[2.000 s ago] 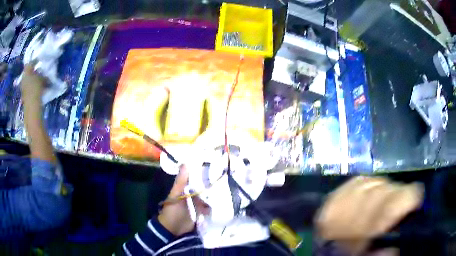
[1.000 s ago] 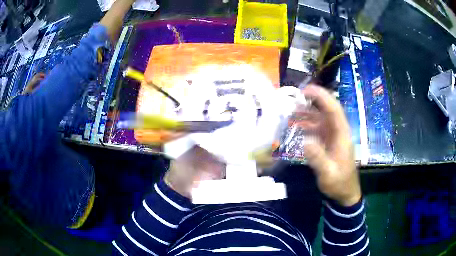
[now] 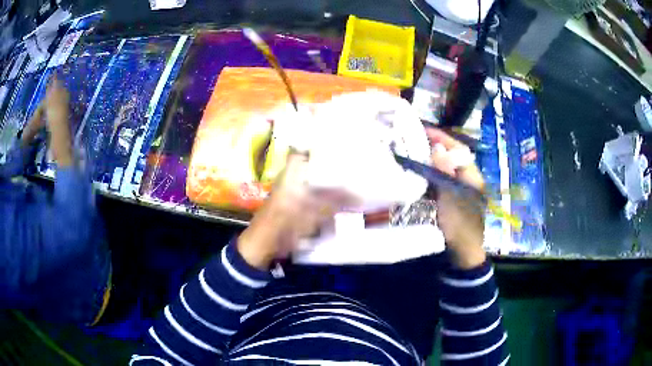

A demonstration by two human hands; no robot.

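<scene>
The white plastic housing (image 3: 357,154) is held in front of me over the front edge of the orange pad (image 3: 236,96), its flat foot towards me. Glare hides its surface detail. A dark sleeved cable with a yellow end (image 3: 468,189) sticks out to the right, and another cable stands up at its left. My left hand (image 3: 293,207) grips the housing at its lower left and is blurred. My right hand (image 3: 457,193) holds its right side, fingers at a side lobe.
A yellow tray (image 3: 379,51) with small screws stands behind the pad. A black screwdriver (image 3: 468,82) stands right of it, by a silver-white box. A white part (image 3: 627,171) lies at the far right. A neighbouring person's blue sleeve (image 3: 53,214) and hands are at the left.
The housing has turned and moved slightly right, its cable now pointing right instead of left. My right hand has come onto its right side. The neighbour's arm has drawn back.
</scene>
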